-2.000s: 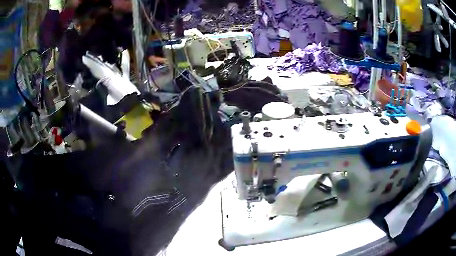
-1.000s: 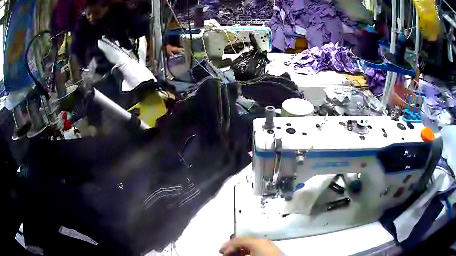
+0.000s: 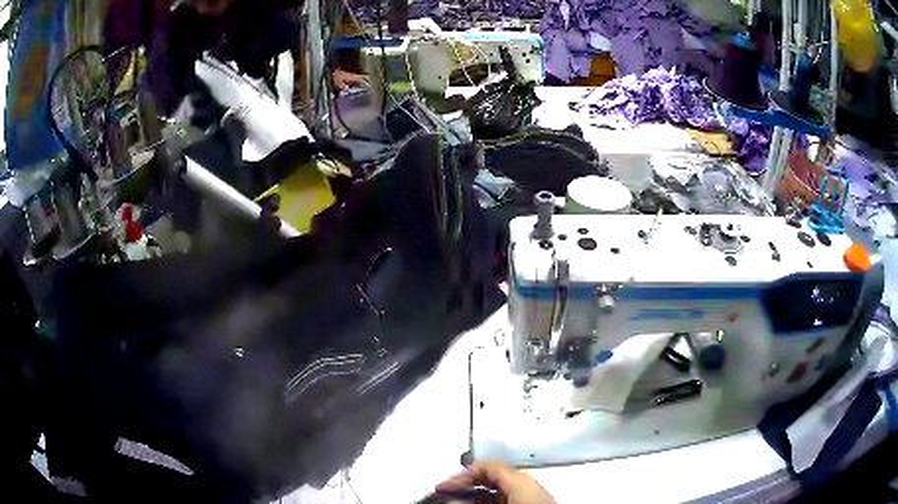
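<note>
The white sewing machine [image 3: 640, 295] with a blue stripe stands right of centre. Its needle and presser foot area is at the left end of the head, with no dark cloth under it. A large dark garment heap [image 3: 236, 364] with white stripe lines lies left of the machine. My right hand [image 3: 502, 484] is at the bottom edge, cut off by it, at the front of the white table near the machine bed's corner. Its fingers point left and are curled; something dark shows below them, and whether it is held cannot be told. My left hand is out of view.
Pale and dark cloth [image 3: 837, 423] hangs at the machine's right end. A pale lidded mug [image 3: 598, 194] stands behind the head. A second machine [image 3: 473, 61], a black plastic bag [image 3: 500, 106] and purple pieces [image 3: 655, 96] lie beyond. A person's hand [image 3: 347, 79] shows at the back.
My right hand has come into view at the bottom edge and moved little over the last second. The camera view has shifted, so the machine appears further right. The dark heap looks the same.
</note>
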